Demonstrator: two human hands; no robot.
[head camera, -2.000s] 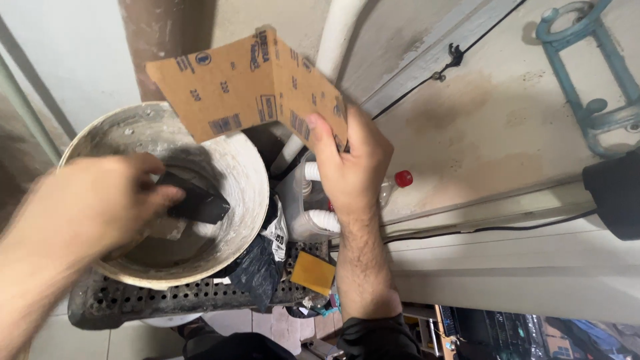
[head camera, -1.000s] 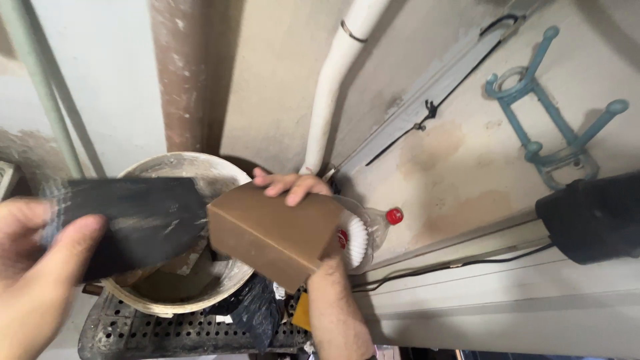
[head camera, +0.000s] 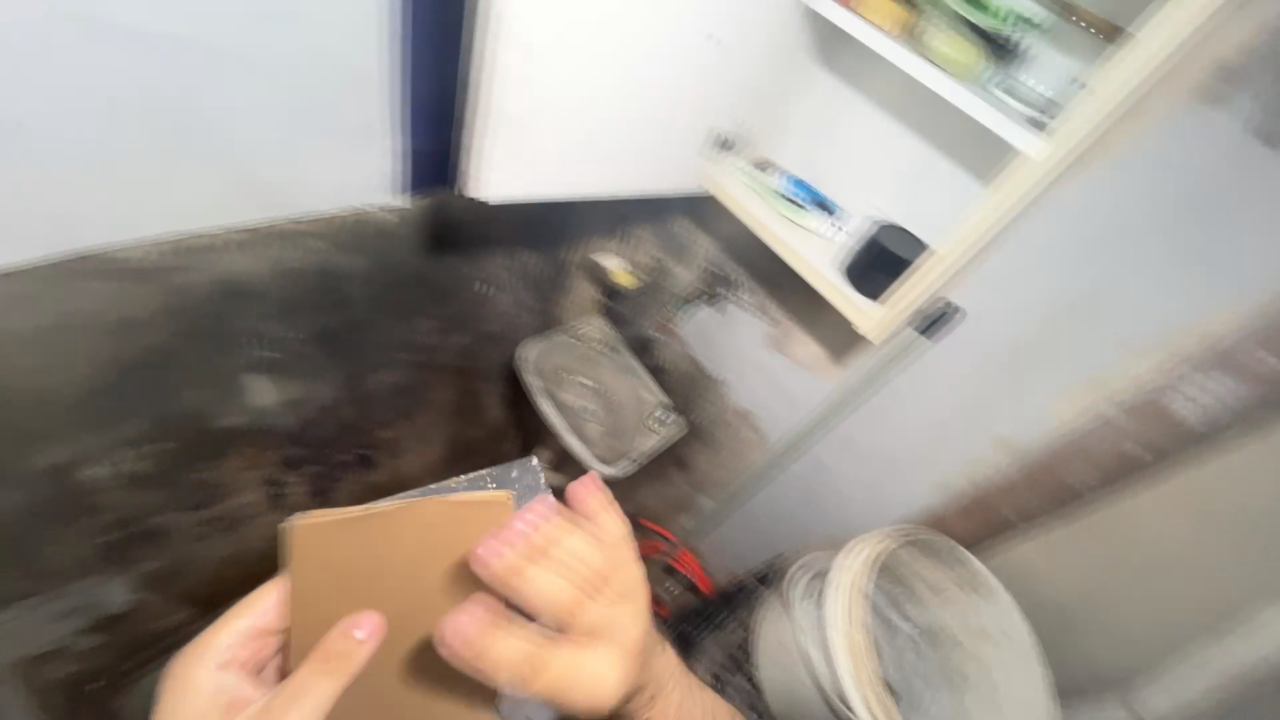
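Low in the head view, my left hand (head camera: 275, 650) grips a folded sheet of sandpaper (head camera: 400, 590), tan side up, with the thumb on its face. A dark, scuffed flat piece (head camera: 470, 482) shows behind the sheet's upper edge; how it is held is hidden. My right hand (head camera: 580, 600) lies at the sheet's right side with its fingers bent over the edge, touching or very close to it. Whether those fingers grip the sheet or the dark piece cannot be told.
A dusty bucket (head camera: 950, 640) stands at the lower right, beside a red coiled thing (head camera: 675, 565). A clear plastic container or lid (head camera: 600, 400) rests on the dark stained surface (head camera: 330, 350). Above it is an open shelf unit (head camera: 790, 250) holding small items. A brown pipe (head camera: 1150, 440) runs along the wall.
The view has swung far from the bucket toward the shelves. The dark piece, apart in my left hand a second ago, is now behind the folded sandpaper, and both hands are together.
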